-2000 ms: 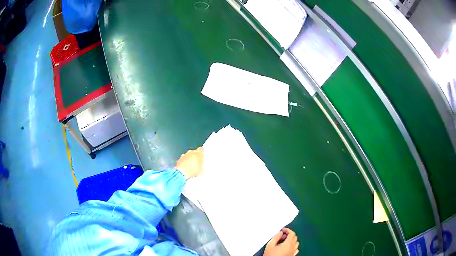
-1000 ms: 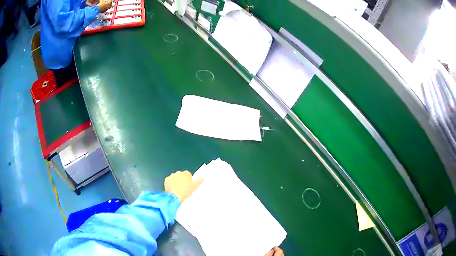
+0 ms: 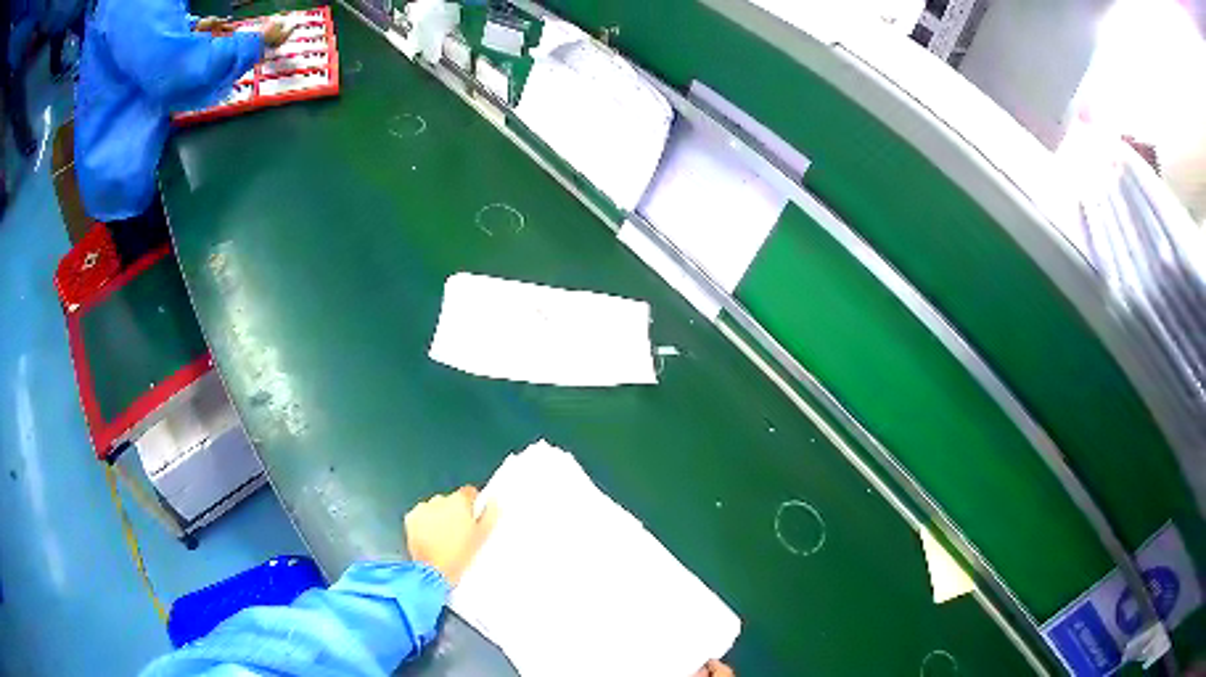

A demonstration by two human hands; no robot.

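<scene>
A pile of white sheets [image 3: 589,575] lies on the green bench at the bottom centre, its edges nearly lined up. My left hand [image 3: 446,532] grips the pile's left edge, thumb side at the sheets, fingers partly hidden. Only fingertips of my right hand [image 3: 716,669] show, at the pile's lower right corner, cut off by the bottom edge; their grip cannot be told. A separate folded white piece [image 3: 542,331] lies flat beyond the pile, with a small tab at its right end.
The green bench [image 3: 331,265] curves away to the upper left, where a person in blue [image 3: 139,106] handles a red tray [image 3: 298,82]. A red-edged cart [image 3: 139,337] and blue stool [image 3: 245,602] stand at left. Posted papers [image 3: 595,119] and a metal rail [image 3: 807,397] line the right.
The view has shifted, bringing the person and red tray into sight. The pile's fanned edges are now more even. My right hand has gone mostly out of the picture; my left stays at the left edge.
</scene>
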